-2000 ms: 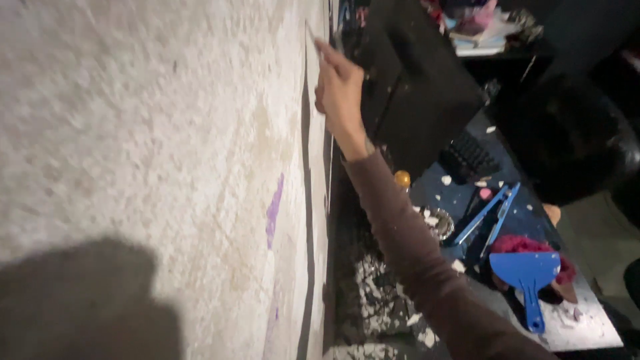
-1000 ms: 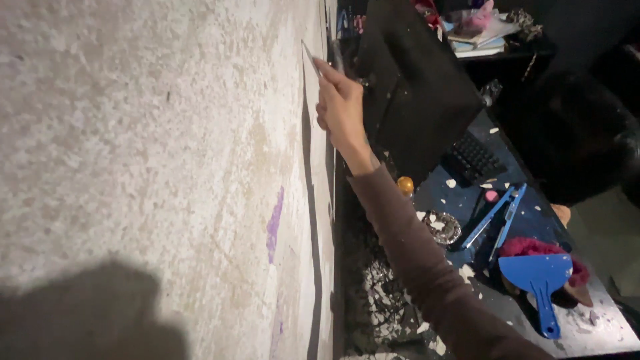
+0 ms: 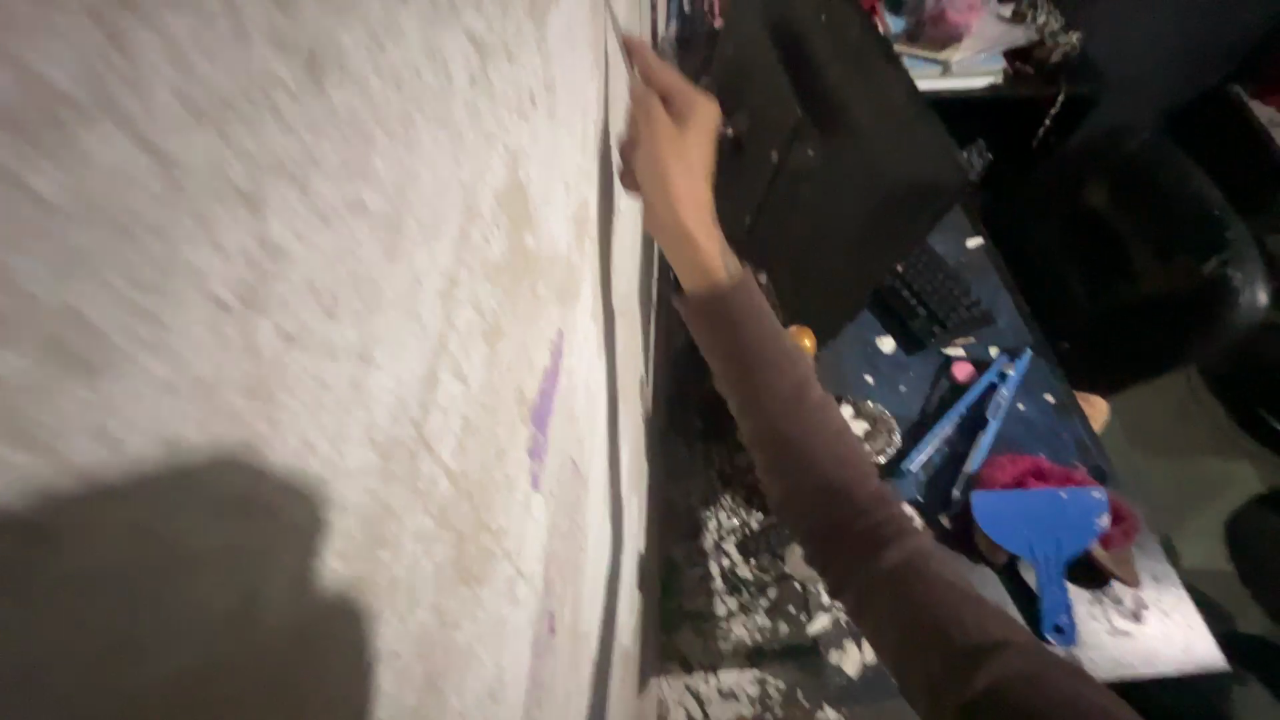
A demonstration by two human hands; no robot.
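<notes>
One bare hand in a brown sleeve, seemingly my right hand (image 3: 672,140), reaches up along the pale, mottled wall (image 3: 300,300) at the top centre. Its fingers are closed on a thin blade-like tool (image 3: 618,38), whose tip lies at the wall near the top edge; the handle is hidden in the fingers. Beneath the hand a dark cable or strip (image 3: 608,400) runs down the wall. A purple paint patch (image 3: 543,415) shows to its left. My left hand is out of sight.
A blue plastic scraper (image 3: 1045,530) lies on a dark red cloth (image 3: 1030,470). Near it are a blue long-armed tool (image 3: 965,415), a black keyboard (image 3: 930,300), a round glass dish (image 3: 875,430) and an orange ball-like object (image 3: 802,340). White flakes (image 3: 740,570) litter the dark surface beside the wall. A black chair (image 3: 1130,260) stands right.
The hand with the tool stays high on the wall, slightly nearer the top of the view than one second ago. The things on the desk have not plainly moved.
</notes>
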